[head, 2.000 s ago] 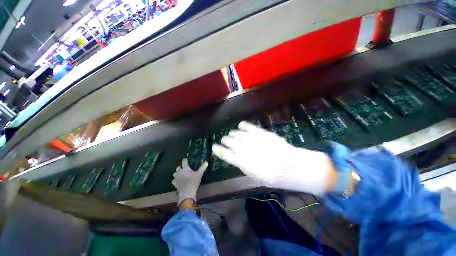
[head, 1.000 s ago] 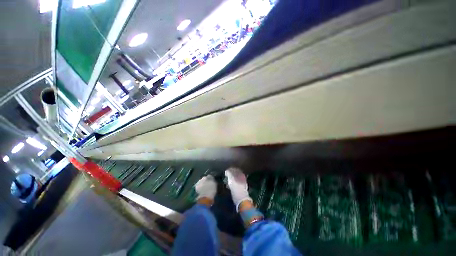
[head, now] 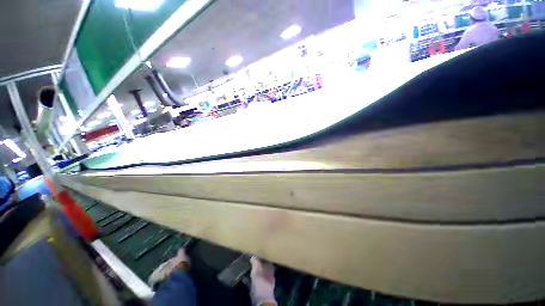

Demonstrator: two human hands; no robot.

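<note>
Green circuit boards (head: 153, 246) lie in a slanted row on the dark belt (head: 206, 256) at the lower left. My left hand (head: 170, 269), in a white glove, is low over the belt with its fingertips near the end of the row; whether it grips a board is unclear. My right hand (head: 263, 280), also gloved and cut off by the bottom edge, is beside a greyish flat board (head: 236, 270) between my hands. The blur hides whether the fingers hold it. More boards show dimly right of my right hand.
A long pale beige panel (head: 358, 239) runs above the belt and hides its far side. A red-and-white rail (head: 74, 209) is at the left, beside a grey surface (head: 36, 278). Partly visible people are at the far left edge and in the upper right background.
The view has tilted upward, so the panel fills more of the picture and my hands sit lower. My hands are farther apart, with a greyish board now visible between them.
</note>
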